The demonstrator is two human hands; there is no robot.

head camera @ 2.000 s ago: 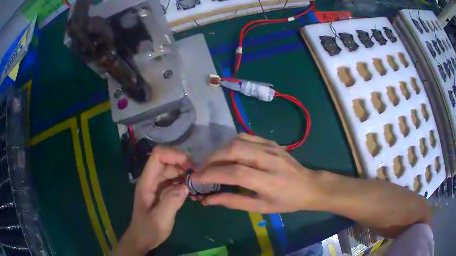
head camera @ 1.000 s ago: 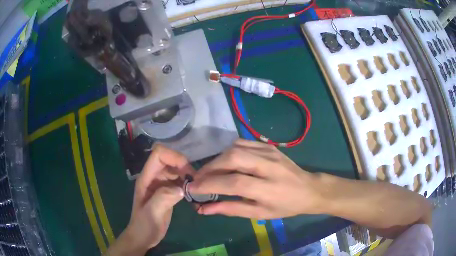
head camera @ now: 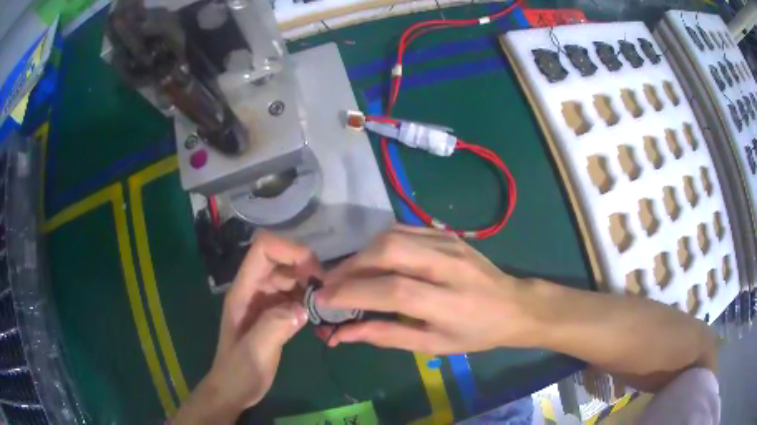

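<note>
A speaker unit (head camera: 334,311) with a silvery round face is held between both my hands, below the front edge of the fixture plate. My left hand (head camera: 270,319) grips its left side with thumb and fingers. My right hand (head camera: 415,295) holds it from above and the right, covering part of it. A thin dark wire shows under it. The grey test fixture (head camera: 245,162) stands behind my hands. Its round nest (head camera: 278,195) shows no unit in it. The test lead connector (head camera: 425,138) lies partly over the plate's right side, with its copper tip to the left.
A foam tray (head camera: 581,124) at right holds dark units in its top row, with bare cut-outs below. Another foam tray (head camera: 701,50) with units is at far right. The red test lead (head camera: 510,187) loops right of the fixture. A green label (head camera: 328,415) lies at the front edge.
Both hands stay in nearly the same place with small finger movements on the unit. The view has shifted slightly. The fixture, connector and trays have not moved.
</note>
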